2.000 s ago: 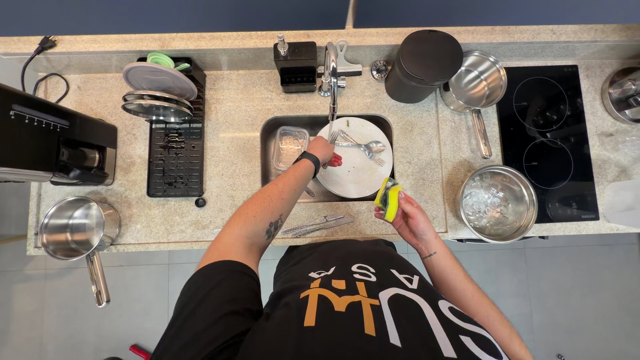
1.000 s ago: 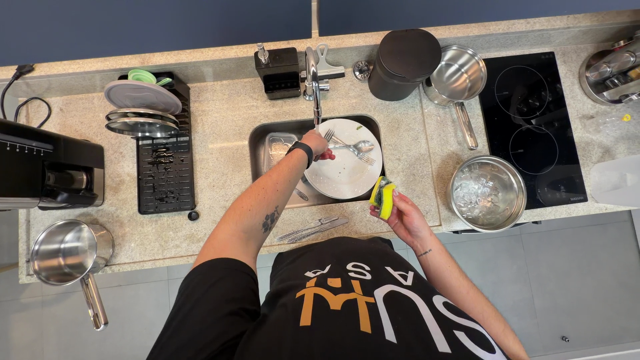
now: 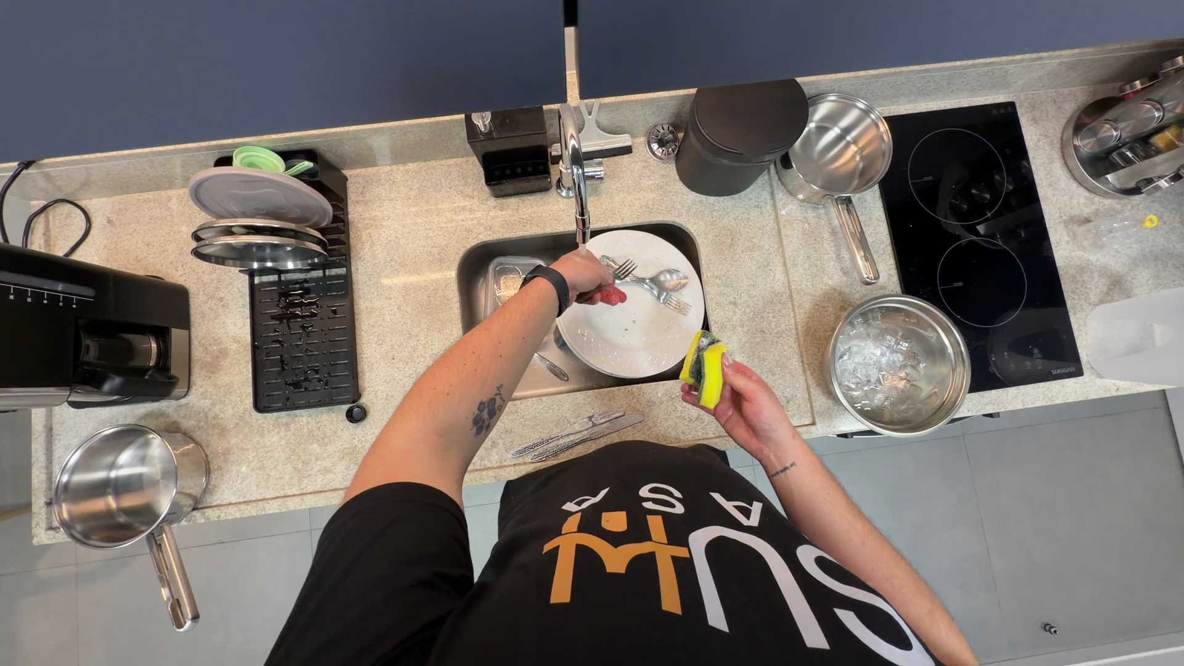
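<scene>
My left hand (image 3: pixel 585 276) is under the chrome faucet (image 3: pixel 574 176), over the left part of a white plate (image 3: pixel 629 338) in the steel sink (image 3: pixel 476 287). A soft-looking red thing (image 3: pixel 612 295) is at its fingertips; whether it is gripped is unclear. Beside these fingers, a fork (image 3: pixel 625 269), another fork (image 3: pixel 673 302) and a spoon (image 3: pixel 671 279) lie on the plate, with small reddish bits. My right hand (image 3: pixel 747 402) holds a yellow sponge (image 3: pixel 710 373) with a dark scouring side near the sink's front right corner. A clear container (image 3: pixel 507 274) sits in the sink's left part.
Table knives (image 3: pixel 583 435) lie on the front counter edge. Left are a black drying rack (image 3: pixel 303 342) with lids, a coffee maker (image 3: pixel 111 324) and a saucepan (image 3: pixel 116 486). Right are a black canister (image 3: pixel 740 139), a saucepan (image 3: pixel 840 148), a pot of water (image 3: pixel 897 365) and a cooktop (image 3: pixel 980 250).
The view has shifted. My left hand stays over the plate and my right hand keeps hold of the sponge.
</scene>
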